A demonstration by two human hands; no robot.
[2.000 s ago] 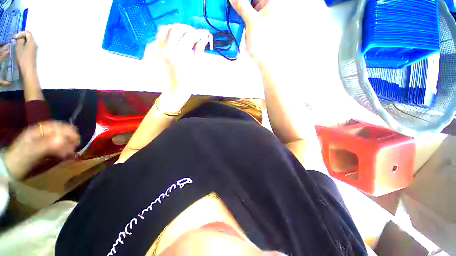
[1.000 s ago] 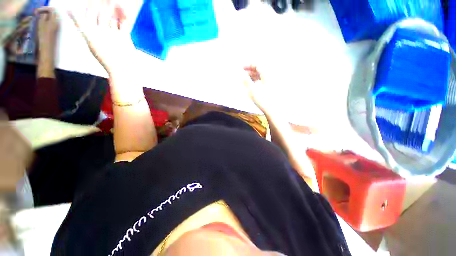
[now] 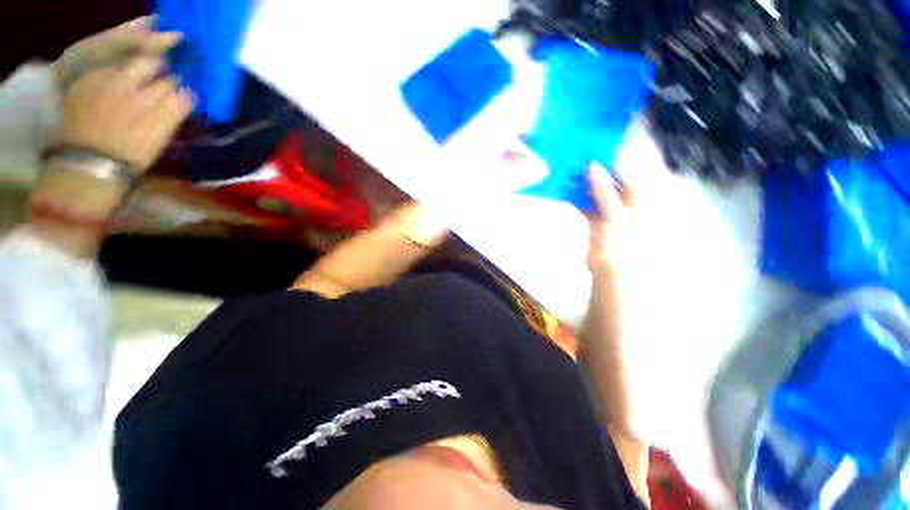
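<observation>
A blue blister tray (image 3: 584, 110) is between my hands over the white table; blur hides what lies in it. My right hand (image 3: 607, 204) grips its lower right edge, with thumb and fingers at the rim. My left hand (image 3: 484, 179) is at its lower left side, washed out by glare, so its grip is unclear. A second blue tray (image 3: 457, 85) lies on the table to the left of the first, apart from it.
A large black heap of bundled cables (image 3: 758, 75) fills the far right. Blue stacked trays (image 3: 858, 219) and a grey basket (image 3: 733, 398) holding blue packs stand at the right. At the left, a neighbour's hand (image 3: 120, 110) holds a blue piece (image 3: 205, 60).
The view has shifted, bringing the cable heap in. My hands, apart one second ago, have come together at the blue tray. The neighbour's hand now shows higher, on a blue piece.
</observation>
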